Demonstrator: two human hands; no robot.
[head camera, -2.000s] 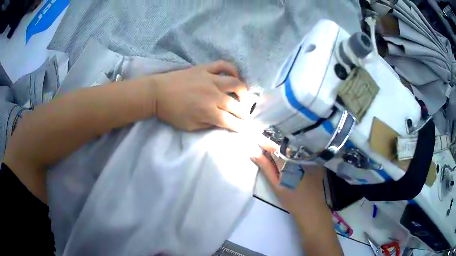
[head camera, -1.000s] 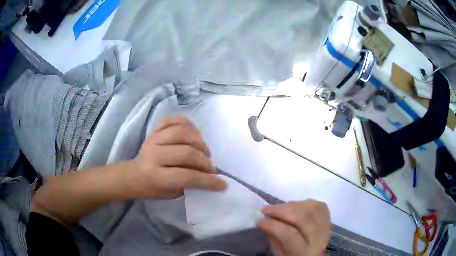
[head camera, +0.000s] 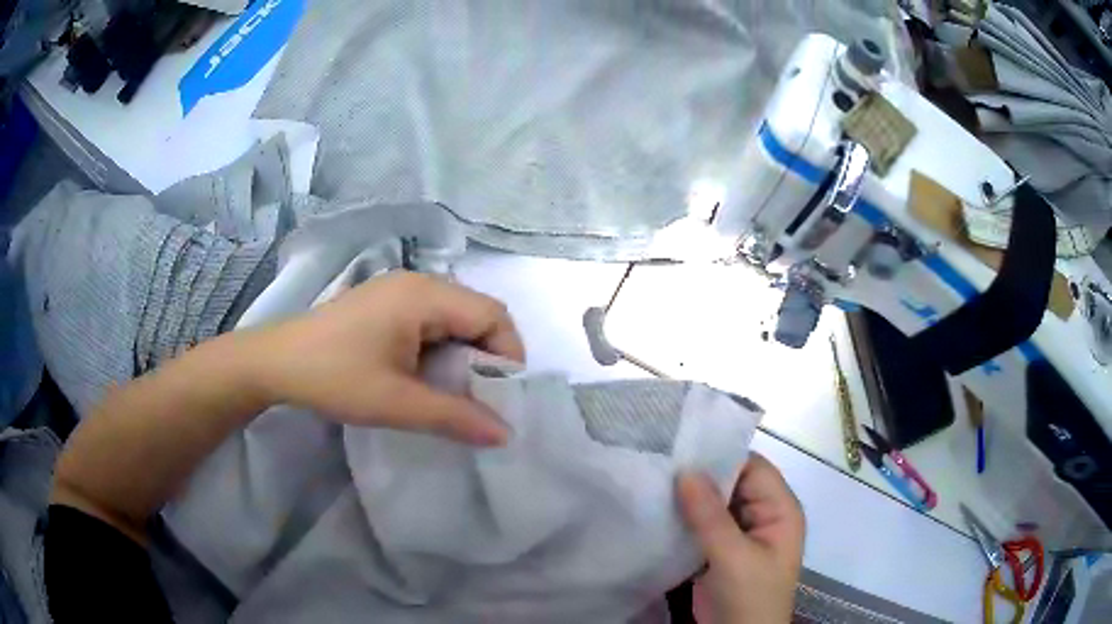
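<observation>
The pale fabric (head camera: 512, 524) hangs from both hands in front of the machine bed. Its top edge is folded, and a strip of grey ribbed fabric (head camera: 634, 414) shows between the hands. My left hand (head camera: 402, 354) grips the fabric's left end between thumb and curled fingers. My right hand (head camera: 744, 524) pinches its right end, thumb in front and fingers behind. The grey shell panel (head camera: 524, 122) lies spread behind, its edge running to the needle area, which is lost in lamp glare. The white sewing machine head (head camera: 793, 134) stands clear of both hands.
A bundle of layered grey pieces (head camera: 183, 293) lies at left. At right are a gold-yellow stick (head camera: 845, 408), pink-and-blue snips (head camera: 902, 469), a blue pen (head camera: 979, 433) and scissors (head camera: 1012, 573). A black pad (head camera: 902, 390) is beside the bed. More cut pieces (head camera: 1049, 98) are at upper right.
Both hands were at the needle, then came back toward me with the pale fabric. Since then they have raised and spread its top edge, and the grey ribbed strip has come into view.
</observation>
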